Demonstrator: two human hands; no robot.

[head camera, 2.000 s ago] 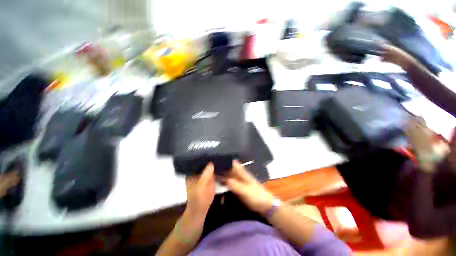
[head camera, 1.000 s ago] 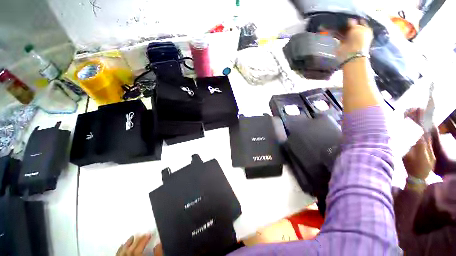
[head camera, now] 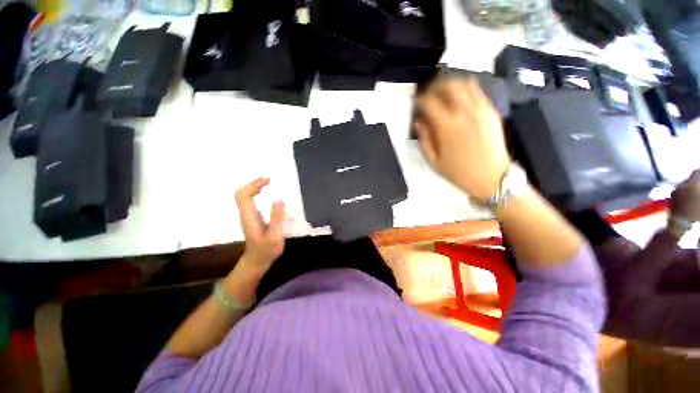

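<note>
A flat black box blank point(head camera: 350, 180) with two pale printed lines lies on the white table in front of me, its two small tabs pointing away. My left hand point(head camera: 262, 226) is open and empty, left of the blank, with its fingers apart. My right hand point(head camera: 460, 134) is blurred, palm down, right of the blank over a black box point(head camera: 490, 86). The hand hides much of this box, and I cannot tell if its fingers grip it.
Black boxes with bow-like marks point(head camera: 280, 57) stand along the back. Formed black boxes point(head camera: 73, 169) are at left. Boxes with pale centres point(head camera: 572, 73) and thick black boxes point(head camera: 579, 146) are at right. A coworker's hand point(head camera: 685, 201) is at the right edge, and a red stool point(head camera: 480, 280) is below the table.
My right hand has come back from the dark grey item at the back right to the box right of the blank. My left hand now shows fully, open. The view has tilted down.
</note>
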